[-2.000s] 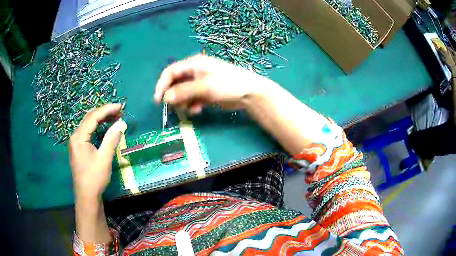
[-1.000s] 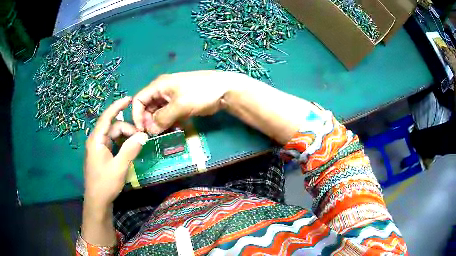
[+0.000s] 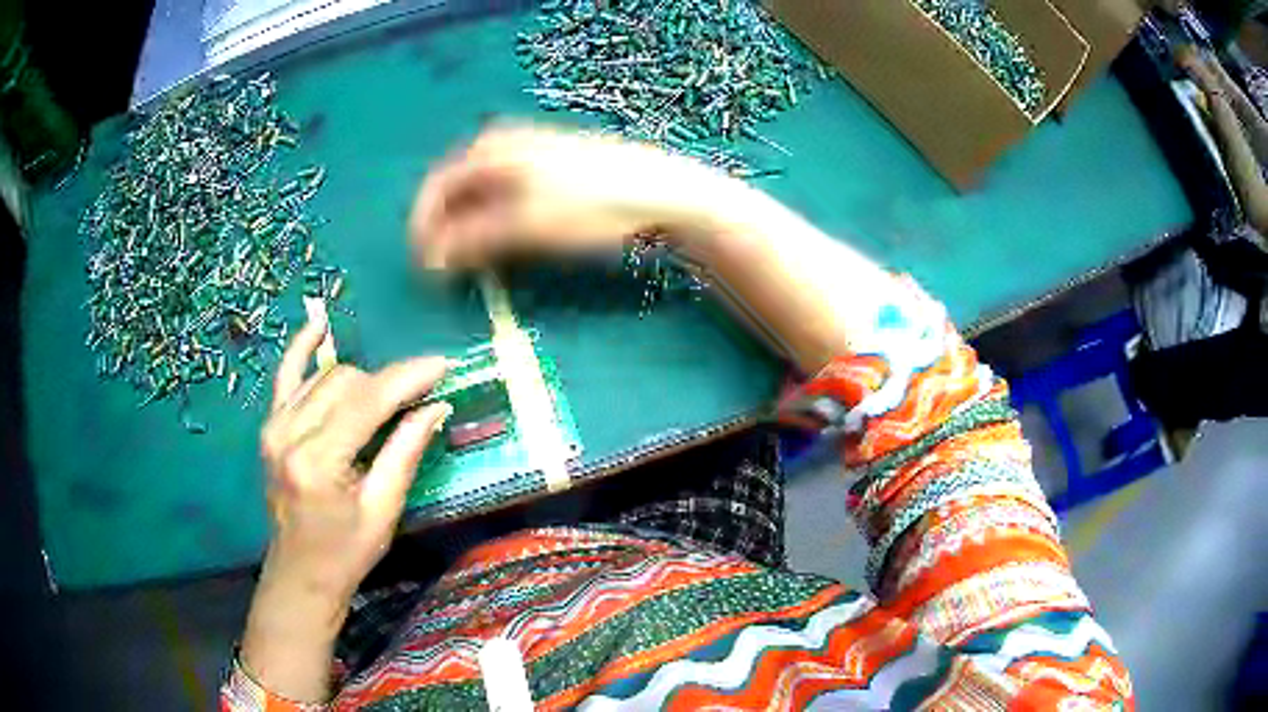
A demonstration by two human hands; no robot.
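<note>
The green circuit board (image 3: 480, 454) lies at the table's near edge, with a dark red block (image 3: 480, 429) on it and a cream strip (image 3: 533, 406) crossing its right side. My left hand (image 3: 341, 452) is over the board's left part, fingers and thumb apart, hiding that side. I see nothing held in it. My right hand (image 3: 522, 202) is blurred above the table beyond the board; whether it holds anything cannot be told. A left heap of green components (image 3: 195, 244) and a right heap (image 3: 668, 70) lie on the table.
An open cardboard box (image 3: 925, 91) with similar parts stands at the upper right. A few loose leaded parts (image 3: 661, 267) lie under my right forearm. A white tray (image 3: 278, 28) is at the far edge. A blue stool (image 3: 1078, 424) and part of another person are at the right.
My right hand came down to the board beside my left fingers, then moved away from it and up. My left hand has shifted right and down over the board.
</note>
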